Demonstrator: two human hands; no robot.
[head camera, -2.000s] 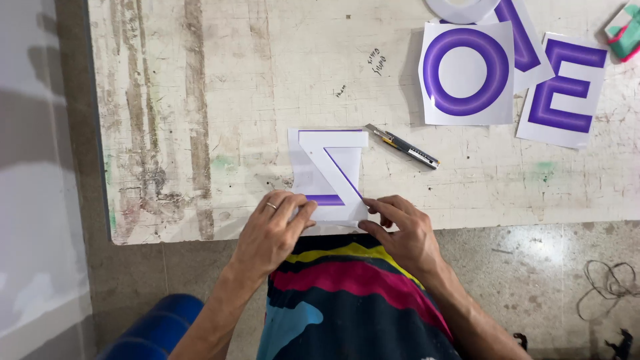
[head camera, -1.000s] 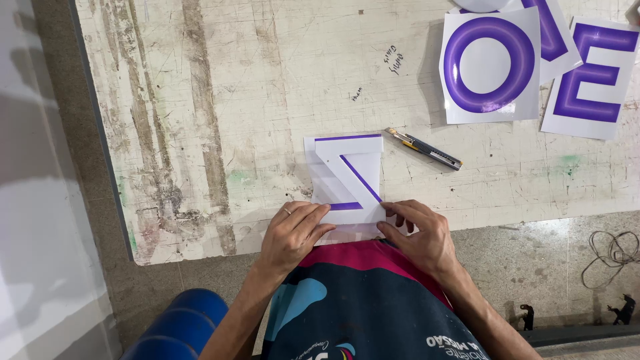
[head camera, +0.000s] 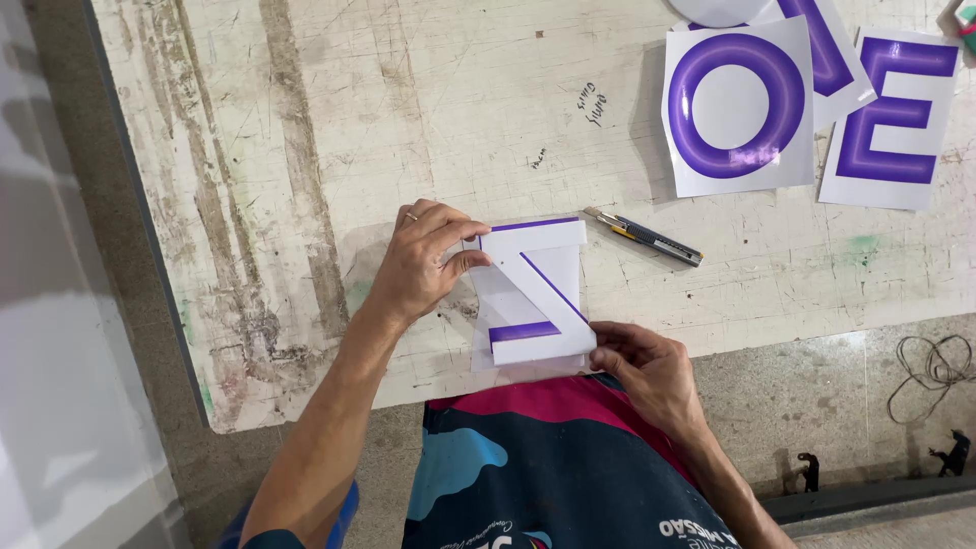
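Note:
A flat white letter Z (head camera: 537, 293) lies over a printed sticker sheet (head camera: 512, 301) near the table's front edge. Purple print shows along the letter's top, beside its diagonal and above its bottom bar. My left hand (head camera: 427, 259) pinches the letter's upper left corner between thumb and fingers. At the lower right corner, my right hand (head camera: 640, 366) holds the letter between thumb and forefinger. A snap-off utility knife (head camera: 644, 235) rests on the table to the right of the letter's top.
Glossy sheets with a purple O (head camera: 736, 107) and a purple E (head camera: 896, 114) overlap others at the upper right. The scratched white table (head camera: 457, 114) bears marks and handwriting. A coiled cord (head camera: 934, 374) and a blue rounded object (head camera: 343, 515) are below the table's edge.
My left hand has moved from the letter's lower left up to its upper left corner. My right hand remains at the lower right corner. The white letter now sits differently over the purple print.

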